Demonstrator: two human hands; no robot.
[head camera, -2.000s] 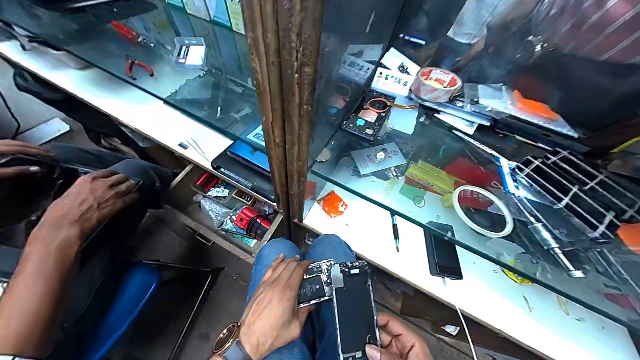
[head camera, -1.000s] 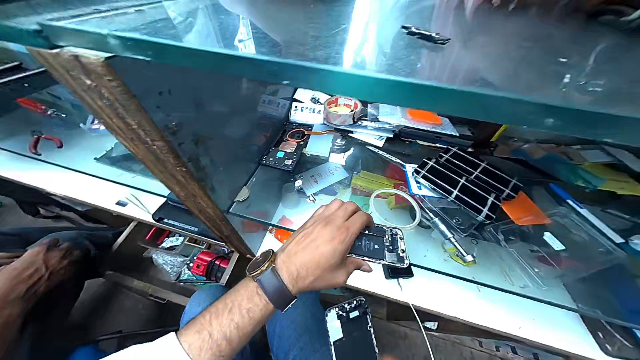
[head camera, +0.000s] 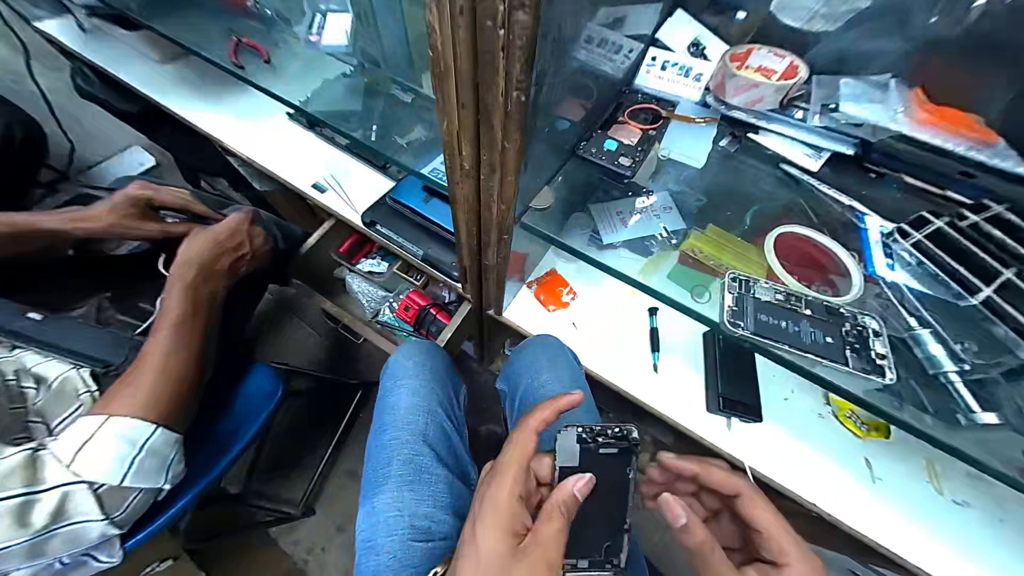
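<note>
A phone's display assembly (head camera: 600, 496), with its black inner side up, is in my left hand (head camera: 532, 500), the thumb lying across its left part. Beside its right edge my right hand (head camera: 720, 516) has its fingers partly curled and holds nothing. The opened phone body (head camera: 808, 326), with battery and inner parts showing, lies at the edge of the glass shelf (head camera: 612, 264). A black phone-like device (head camera: 732, 380) with a cable rests on the white counter below it. To its left is a small screwdriver (head camera: 654, 340).
An orange packet (head camera: 552, 290) and a yellow wrapper (head camera: 860, 418) lie on the counter. The shelf bears tape rolls (head camera: 758, 76), another opened phone (head camera: 624, 136) and a wire rack (head camera: 972, 248). A wooden post (head camera: 480, 160) stands ahead. Left are an open drawer (head camera: 344, 320) and another person's arm (head camera: 180, 336).
My left hand has let go of the phone body at the shelf edge and come back to my lap, where it now holds the display assembly. The right hand is off that assembly.
</note>
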